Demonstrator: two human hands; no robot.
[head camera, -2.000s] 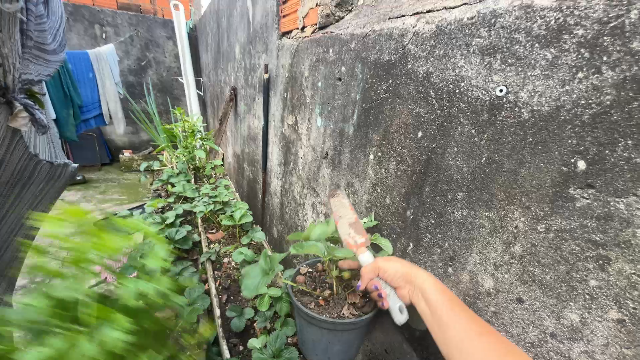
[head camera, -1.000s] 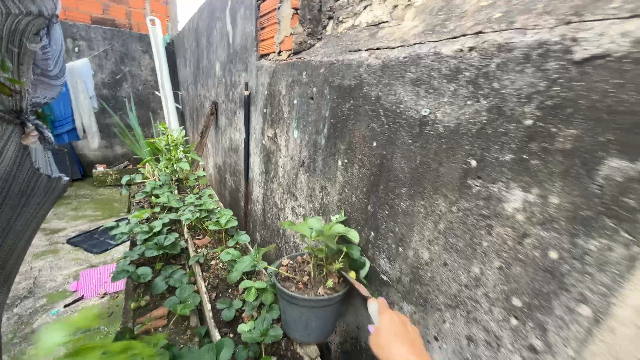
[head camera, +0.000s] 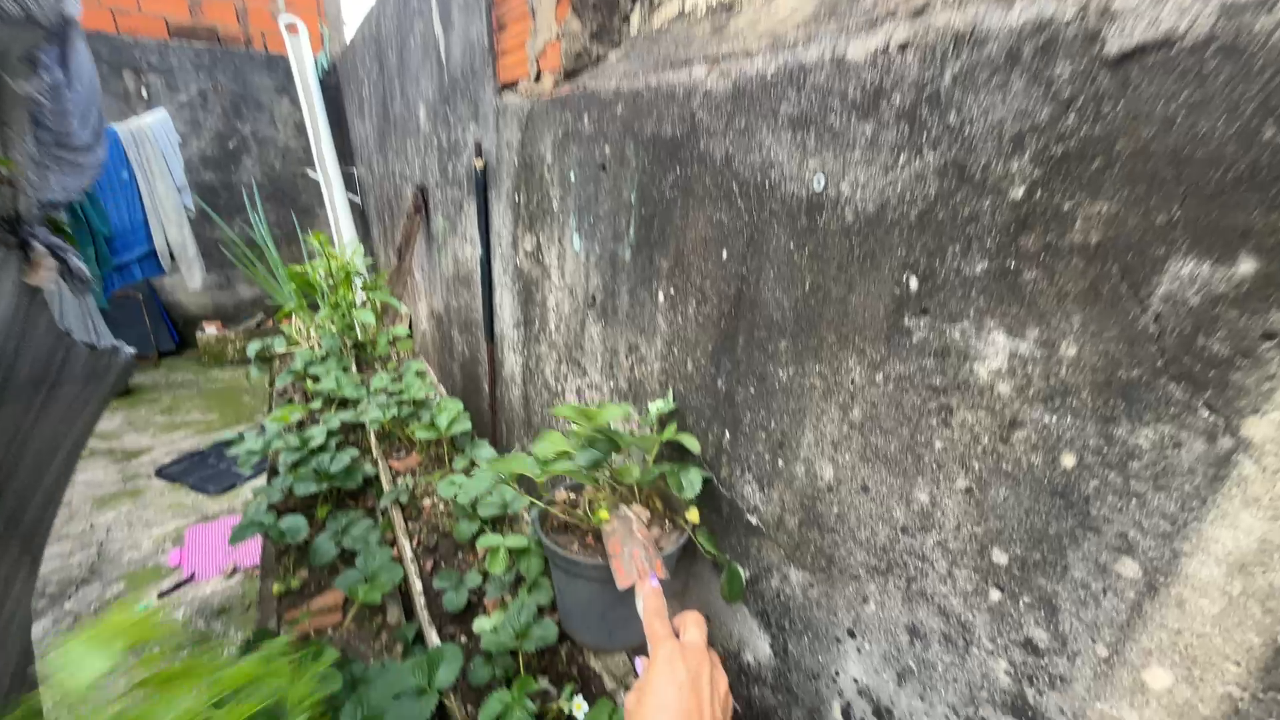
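Note:
My right hand (head camera: 682, 665) grips a small garden trowel (head camera: 632, 548), its index finger stretched along the tool toward the blade. The trowel's dirty, reddish-brown blade overlaps the near rim of a dark grey plastic pot (head camera: 595, 600); whether it touches the soil cannot be told. In the pot grows a leafy strawberry plant (head camera: 610, 450), some of its leaves hanging over the right side. My left hand is out of view.
A bed of strawberry plants (head camera: 330, 465) with a wooden strip (head camera: 400, 530) runs left of the pot. A weathered concrete wall (head camera: 900, 400) rises behind and right. Blurred foliage (head camera: 180, 665), a pink mat (head camera: 215, 548) and a black tray-like object (head camera: 208, 467) lie left.
The trowel was raised above the pot at first, then down at the plant's right side. Now its blade shows at the pot's near rim, still in my right hand.

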